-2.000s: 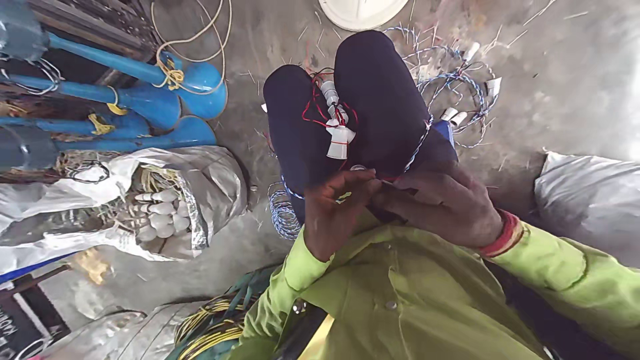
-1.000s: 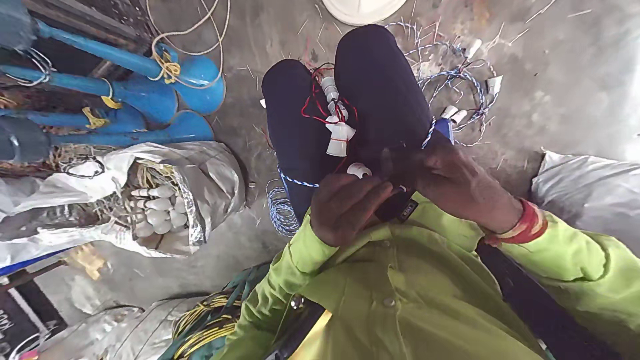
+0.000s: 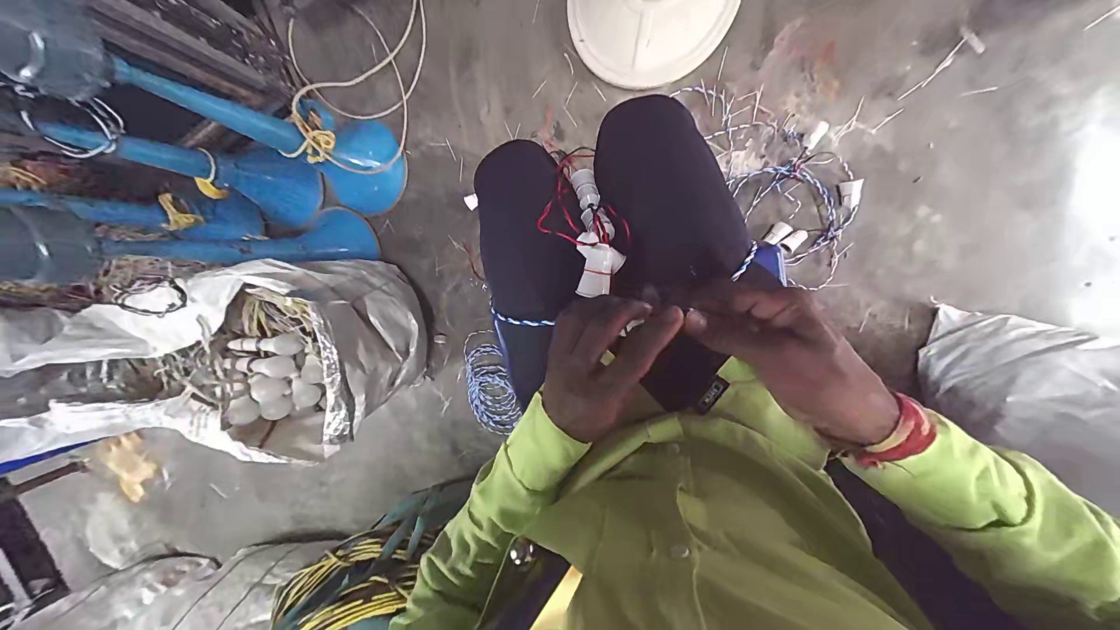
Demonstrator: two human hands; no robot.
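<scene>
My left hand (image 3: 604, 363) is over my lap, its fingers closed on a small white piece (image 3: 628, 327) that they mostly cover. Its fingertips almost meet those of my right hand (image 3: 779, 350), whose thumb and forefinger are pinched; what lies between them is too dark to make out. Just beyond my hands, white bulb holders (image 3: 598, 264) with thin red wire (image 3: 560, 210) rest between my thighs. A blue-and-white twisted wire (image 3: 525, 321) crosses my left thigh, and more of it shows beside my right thigh.
Left of me lie blue metal horn-shaped pipes (image 3: 280, 188) and an open white sack (image 3: 376, 350) holding white bulbs (image 3: 273, 385). Coiled twisted wire (image 3: 492, 389) is beside my left leg. More wire with white holders (image 3: 827, 197) lies at right, near a white sack (image 3: 1006, 367). A white lid (image 3: 652, 35) is ahead.
My hands have come closer together since one second ago. The round white piece that showed at my left fingertips is now mostly covered.
</scene>
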